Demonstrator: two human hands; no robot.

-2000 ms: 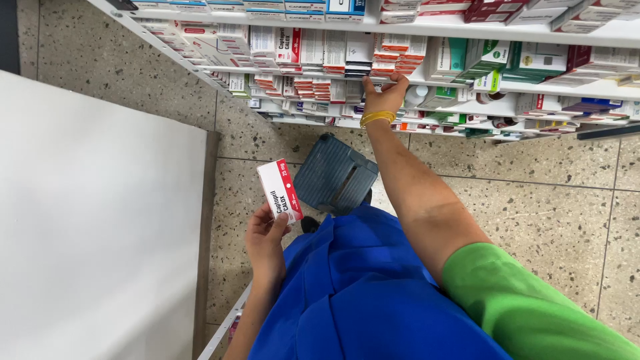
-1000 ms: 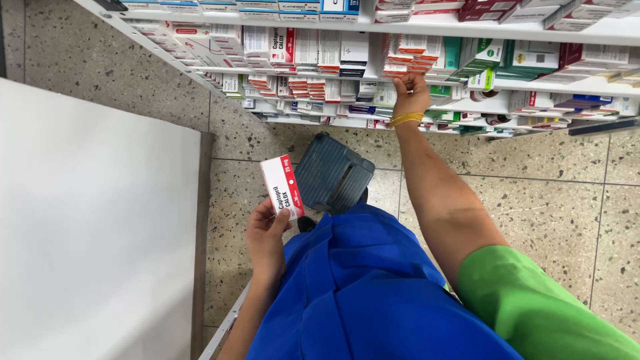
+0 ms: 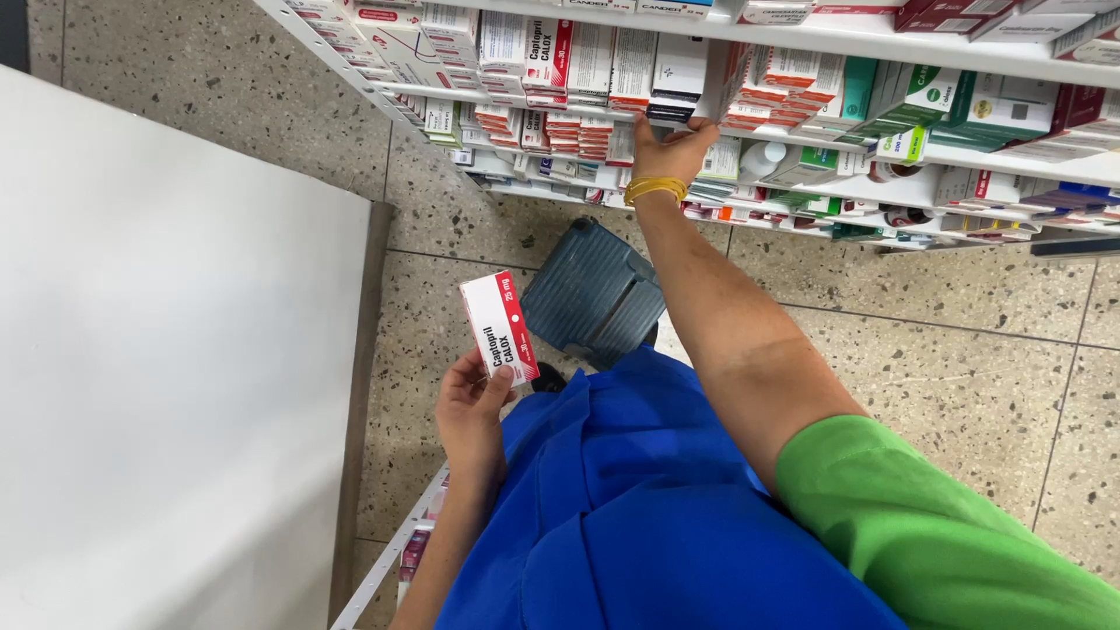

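My left hand (image 3: 475, 402) grips the lower end of a white and red medicine box (image 3: 497, 319), which bears writing and is held over the floor beside my blue garment. My right hand (image 3: 674, 153), with yellow bands at the wrist, reaches up to the shelf. Its fingertips are at the front of a stack of white and dark blue boxes (image 3: 679, 74); whether they grip one cannot be told. Right of that stack are orange and white boxes (image 3: 792, 79). A box like the held one (image 3: 549, 52) stands farther left on that shelf.
White shelves (image 3: 814, 35) full of medicine boxes run across the top. A blue-grey ribbed plastic stool or case (image 3: 595, 289) stands on the speckled floor (image 3: 919, 376) before my feet. A large white surface (image 3: 175, 350) fills the left, and a perforated white shelf edge (image 3: 394, 551) shows at the bottom.
My right hand has moved left along the shelf, from the orange and white boxes to the white and dark blue stack. My left hand keeps hold of the white and red box.
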